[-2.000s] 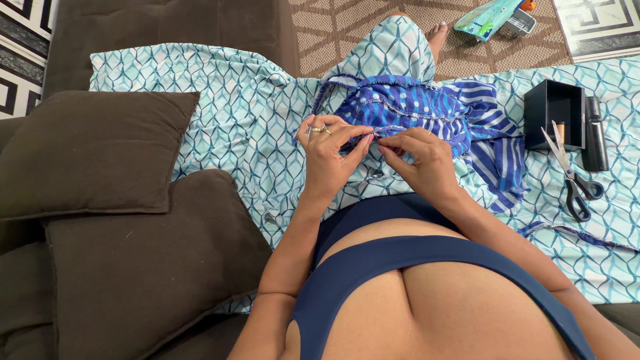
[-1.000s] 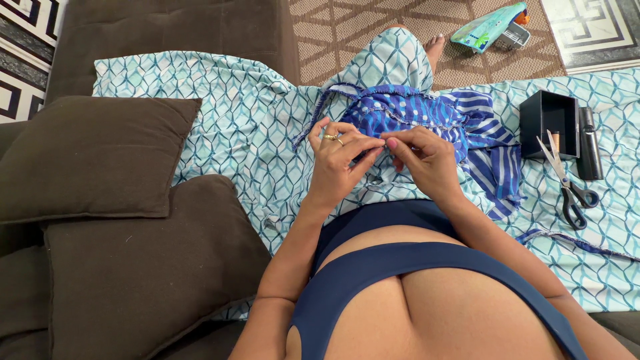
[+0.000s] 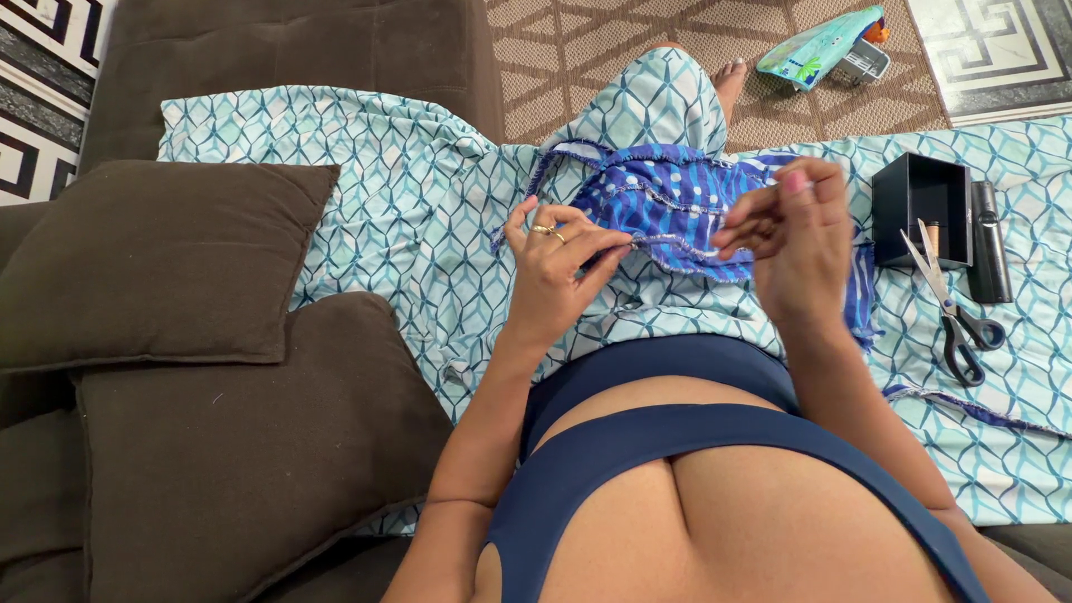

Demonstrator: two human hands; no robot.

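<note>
A blue and white patterned fabric piece [image 3: 662, 188] with stitched edges lies across my lap, over a white and teal patterned cloth [image 3: 394, 184]. My left hand [image 3: 565, 260], with rings on a finger, pinches the seam edge of the blue fabric between thumb and fingertips. My right hand [image 3: 791, 239] is raised to the right above the fabric, apart from my left one, its thumb and fingers bent close together and somewhat blurred. Whether it holds something thin, such as a needle or thread, I cannot tell.
To the right are scissors [image 3: 946, 306] with dark handles, leaning on a black open box [image 3: 888, 209] with a thread spool inside, a black case [image 3: 990, 243] and a blue fabric strip [image 3: 971, 409]. Brown cushions [image 3: 159, 260] lie left. A teal packet [image 3: 816, 50] is on the rug.
My right hand has moved away from my left hand, to the right, and turned. Both were together at the fabric edge before. My left hand stays at the seam.
</note>
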